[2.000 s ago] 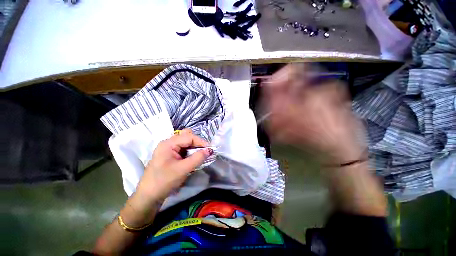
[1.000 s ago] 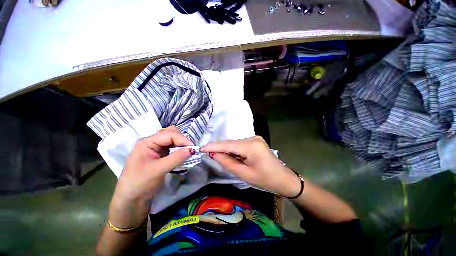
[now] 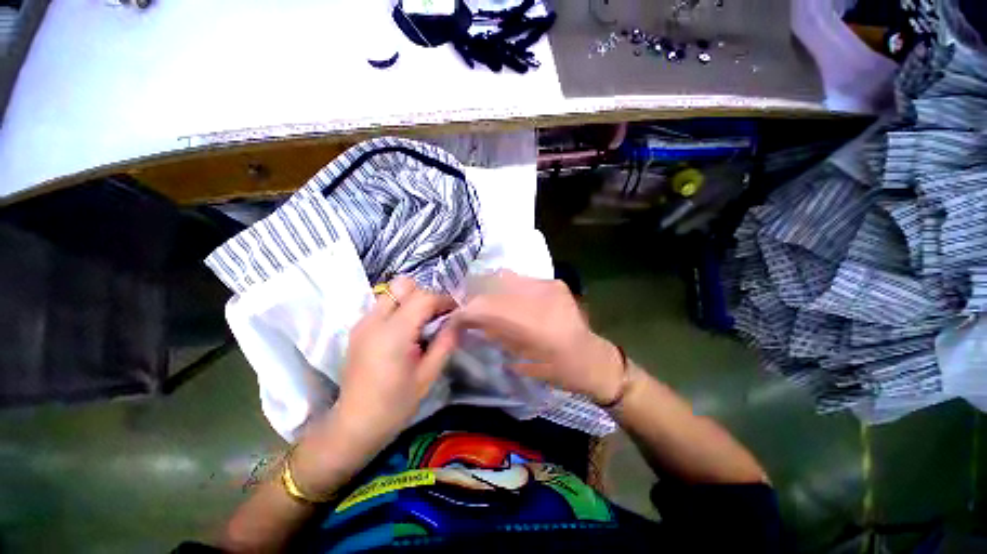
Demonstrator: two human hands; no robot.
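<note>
A grey-and-white striped garment with black trim and white lining lies bunched in the lap against the table edge. My left hand pinches a small fold of the garment between thumb and fingers. My right hand is at the same spot, its fingertips close to the left ones and blurred. Whether it holds a needle or thread cannot be made out.
The white table has black strips and a grey mat with small shiny bits. A wooden drawer is under its edge. A pile of striped garments is at right.
My right hand came in from a blurred position out to the right and has stayed at the left fingertips since the second frame. My left hand keeps its pinch on the garment.
</note>
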